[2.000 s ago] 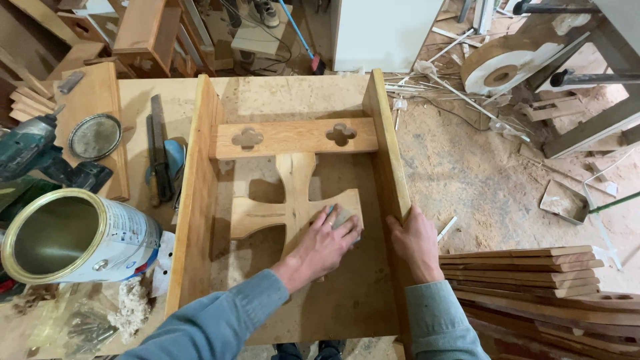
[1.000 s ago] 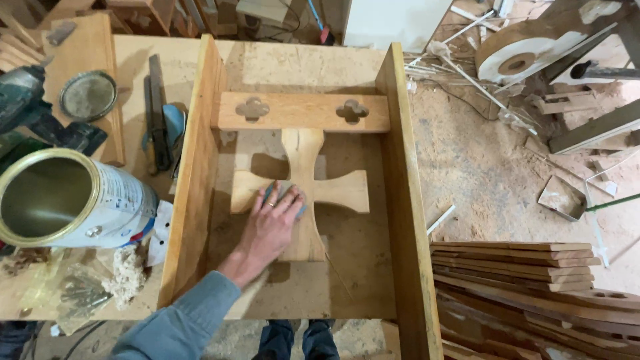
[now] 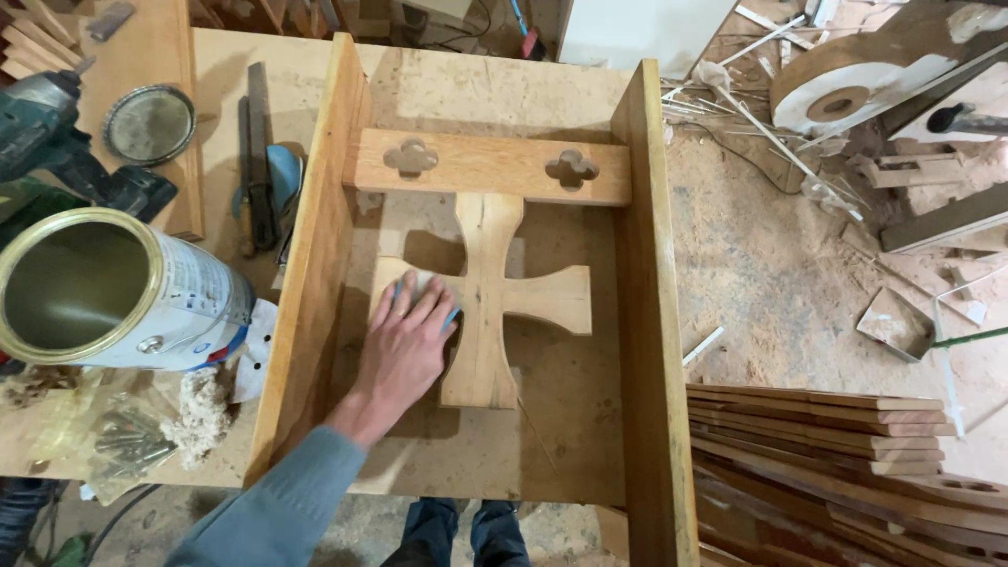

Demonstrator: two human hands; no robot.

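My left hand (image 3: 407,339) presses a thin blue-edged abrasive pad (image 3: 450,317) flat on the left arm of a wooden cross (image 3: 487,303); the palm hides most of the pad. The cross has flared arms and lies inside a wooden frame, its top touching a crosspiece (image 3: 492,169) with two quatrefoil cutouts. On either side stand the frame's left side board (image 3: 311,276) and right side board (image 3: 657,315). My right hand is out of view.
On the bench at left are an open metal can (image 3: 197,299), a round lid (image 3: 150,124), a cordless drill (image 3: 47,134), files (image 3: 258,157) and a bag of screws (image 3: 130,441). Stacked boards (image 3: 819,425) lie at lower right; offcuts and sawdust litter the floor.
My left hand has moved with the pad from the cross's right arm, across the middle, to its left arm. My right hand has let go of the right side board and left the view.
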